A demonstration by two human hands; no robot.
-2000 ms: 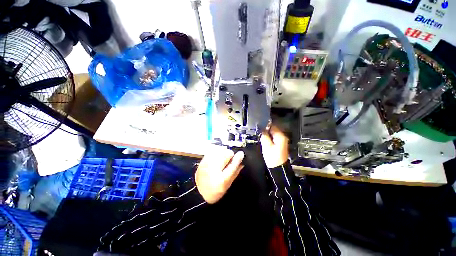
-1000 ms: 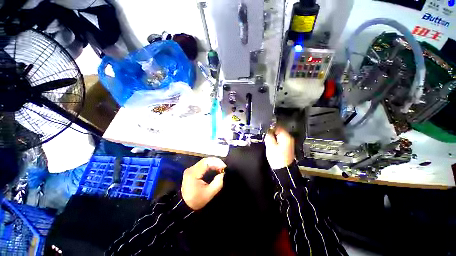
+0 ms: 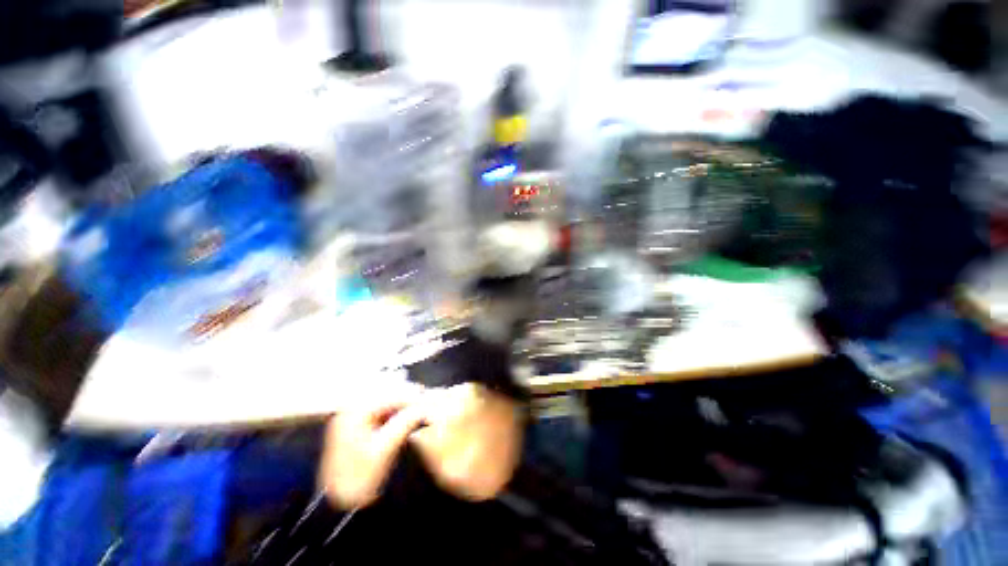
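Observation:
The whole view is blurred by motion. The black garment (image 3: 455,363) lies at the table's front edge, below the grey-white button sewing machine (image 3: 392,166). My left hand (image 3: 363,456) and my right hand (image 3: 475,444) are close together in front of that edge, fingertips meeting over the black cloth. Both appear to pinch the cloth, but blur and the fingers hide the exact grip. No button can be made out on the garment. The keypad's red digits (image 3: 524,194) show right of the machine head.
The white table (image 3: 735,332) has a blue plastic bag (image 3: 182,232) at left and brownish buttons (image 3: 224,317) on it. The green button feeder bowl (image 3: 735,269) stands right. A dark cloth pile (image 3: 884,210) is far right. White-and-black garments (image 3: 763,533) lie lower right.
The view has swung right and blurred; the dark pile at far right has come in and the fan is gone from view. My hands have come together, away from the needle area.

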